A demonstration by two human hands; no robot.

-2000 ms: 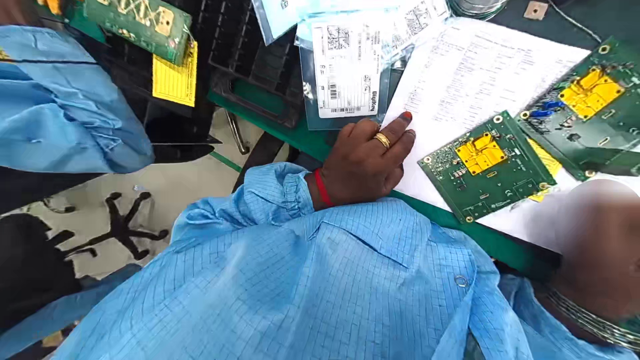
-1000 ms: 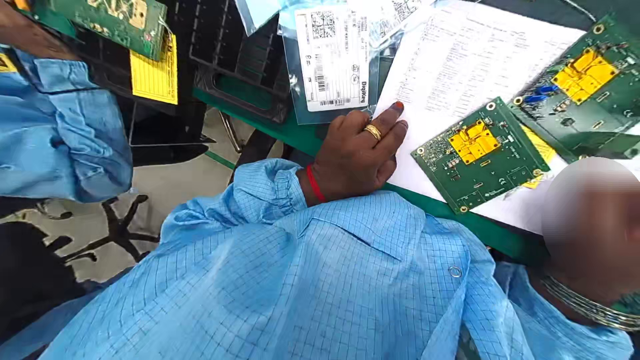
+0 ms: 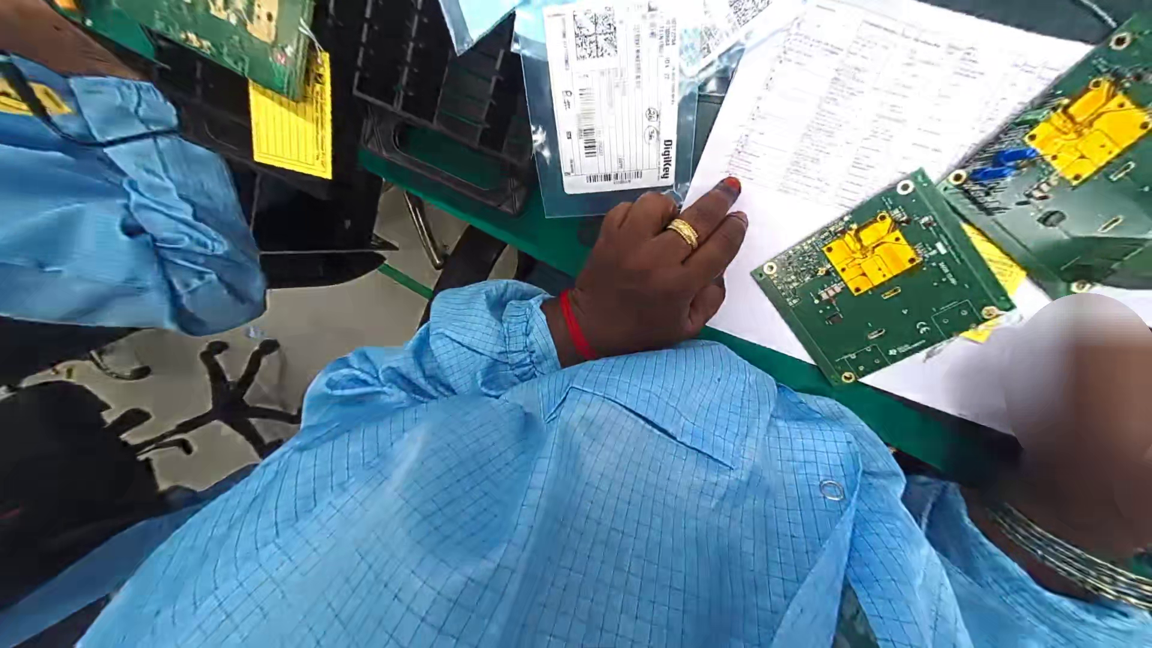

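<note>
My left hand lies palm down at the lower left edge of a printed paper sheet, its index fingertip touching the paper. It wears a gold ring and a red wrist thread and holds nothing. Right of it a green circuit board with a yellow part lies on the sheet. A second, similar board lies at the right edge. My right hand, with bangles at the wrist, is at the lower right beside the boards; it is blurred, so its fingers and any hold cannot be told.
A clear plastic bag with a printed label lies above my left hand. Black trays stand left of it on the green mat. At the left are another person's blue sleeve and a circuit board with a yellow tag.
</note>
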